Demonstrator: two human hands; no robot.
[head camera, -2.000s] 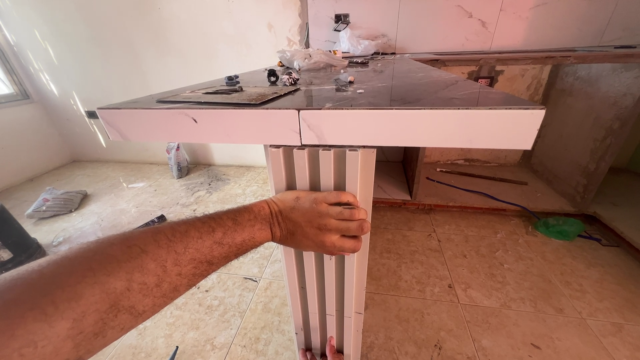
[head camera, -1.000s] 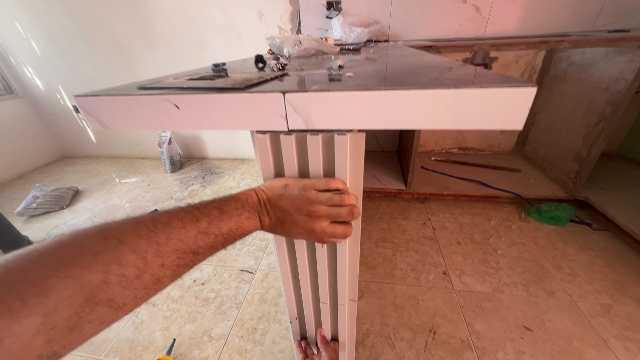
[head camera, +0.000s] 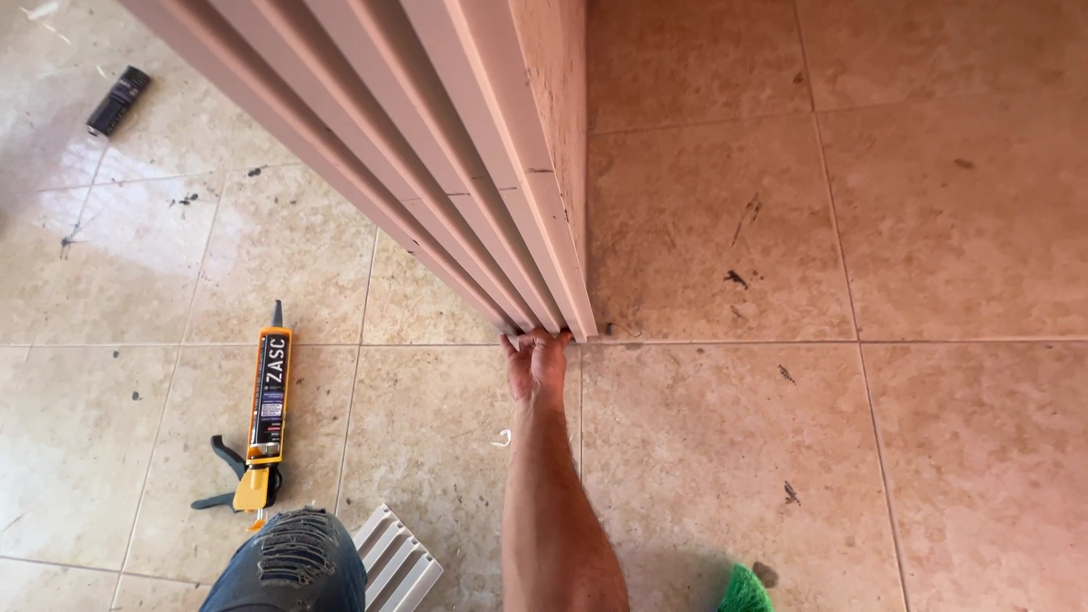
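A pale pink fluted panel (head camera: 463, 161) stands upright against the narrow end of a support wall (head camera: 565, 110), its lower end at the tiled floor. My right hand (head camera: 537, 361) holds that lower end; the fingers lie on the bottom of the flutes, their tips partly hidden. Dark marks cross the ribs above the hand. My left hand is out of view. On the floor to the left lies a yellow and black caulking gun (head camera: 255, 476) with a ZASC cartridge (head camera: 272, 391) in it, its nozzle pointing away from me.
A short fluted offcut (head camera: 399, 561) lies beside my knee in ripped jeans (head camera: 289, 561). A black cylindrical object (head camera: 119, 100) is on the floor at the upper left. Something green and bristly (head camera: 745, 588) shows at the bottom edge. Dark specks dot the tiles.
The view has tilted down sharply from the countertop to the floor. My left hand, earlier across the panel's upper part, is out of view. My right hand is still at the panel's lower end.
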